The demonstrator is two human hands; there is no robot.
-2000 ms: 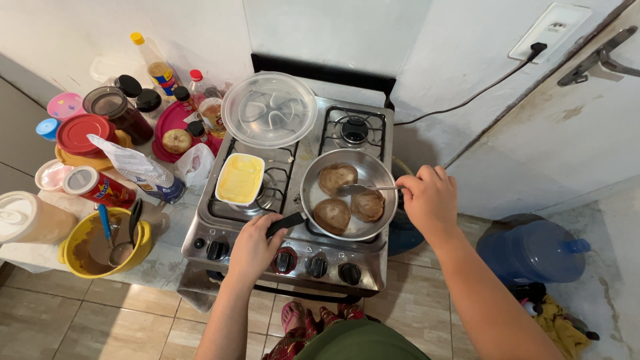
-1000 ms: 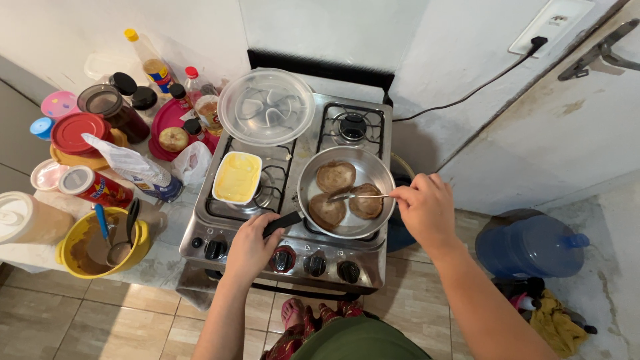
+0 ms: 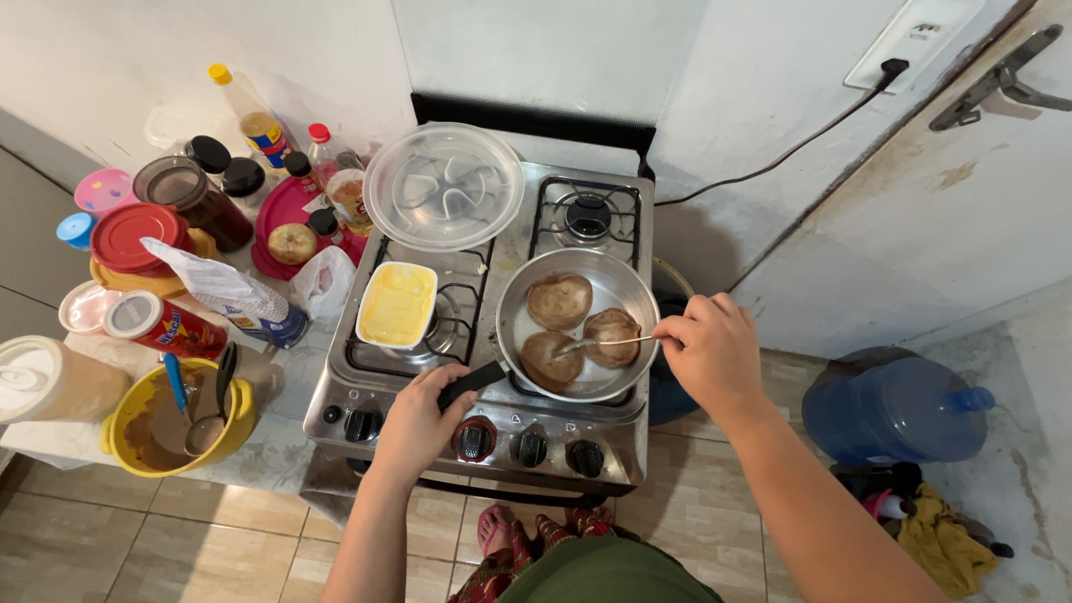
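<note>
My left hand (image 3: 427,419) grips the black handle of a metal frying pan (image 3: 586,387) on the stove's front right burner. Three brown pancakes lie in the pan: one at the back (image 3: 559,301), one at the right (image 3: 612,328) and one at the front left (image 3: 548,368). Between the fingers of my right hand (image 3: 708,347) is the handle of a metal utensil, seemingly a fork (image 3: 620,341), whose tip touches the front left pancake. An open tub of yellow spread (image 3: 397,304) stands on the left burner grate, beside the pan.
A clear plastic lid (image 3: 444,186) covers the back left burner. On the counter at left stand a yellow bowl (image 3: 243,410) of batter with a ladle, a red can (image 3: 180,328), jars and bottles. A blue water jug (image 3: 896,410) is on the floor at right, near a door.
The fork's tip has moved among the pancakes, which have shifted slightly in the pan. My left hand has stayed on the handle.
</note>
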